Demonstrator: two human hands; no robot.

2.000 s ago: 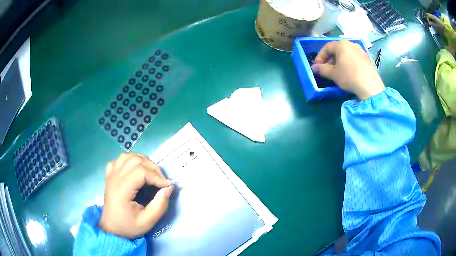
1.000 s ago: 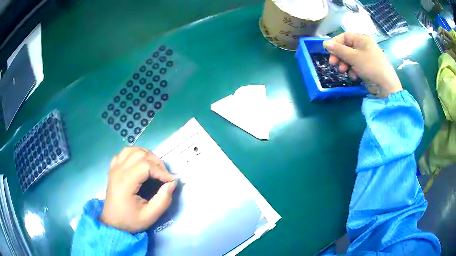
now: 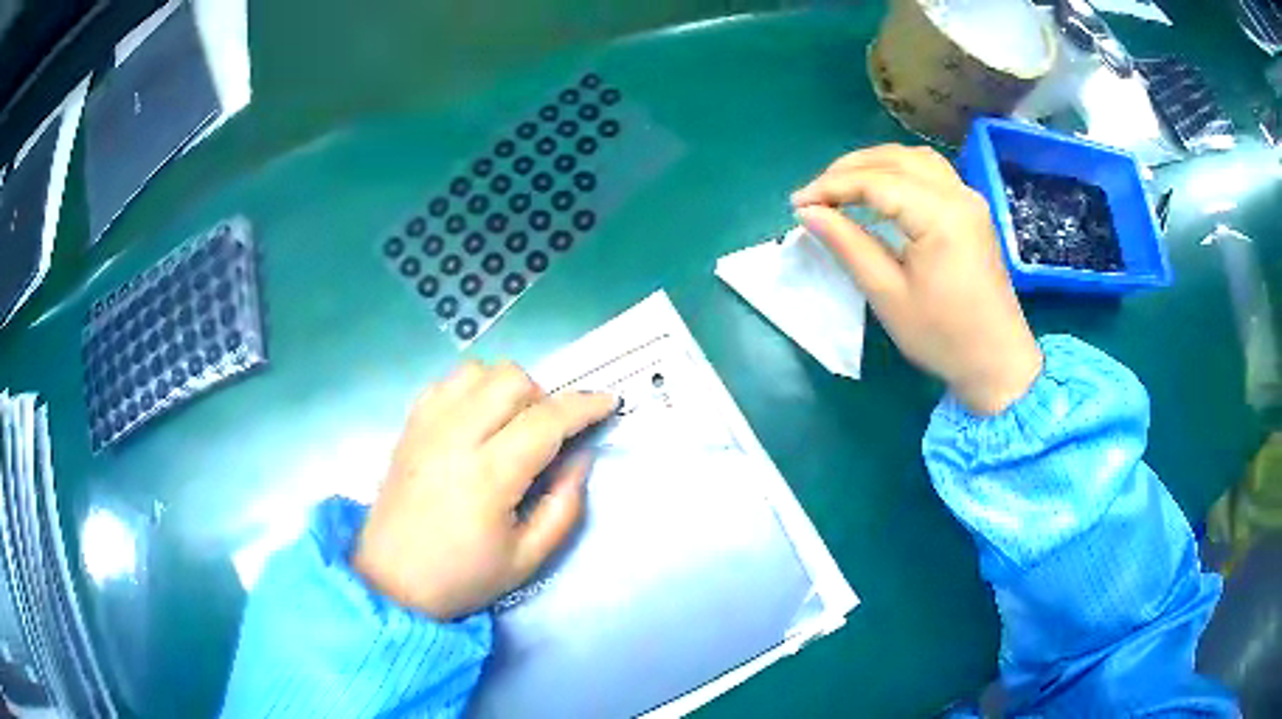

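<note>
A grey tablet back cover (image 3: 661,562) lies on white interleaf sheets (image 3: 832,607) in front of me. My left hand (image 3: 471,492) rests over its left part, index fingertip at the camera area beside a tiny dark spot; whether it holds a part is hidden. My right hand (image 3: 935,267) hovers by the white paper piece (image 3: 816,302), thumb and index fingertips together; any part between them is too small to tell. The blue bin (image 3: 1146,232) of small black parts stands right of that hand.
A clear sheet of black rings (image 3: 492,211) lies behind the cover, a blister tray (image 3: 176,330) to its left. Stacked covers (image 3: 35,534) stand far left. Covers on white sheets (image 3: 155,106) lie upper left. A cardboard core (image 3: 956,70) stands behind the bin.
My right hand has left the blue bin and moved left, towards the cover. My left hand has moved up the cover, its index finger now extended to the camera area. The view has shifted.
</note>
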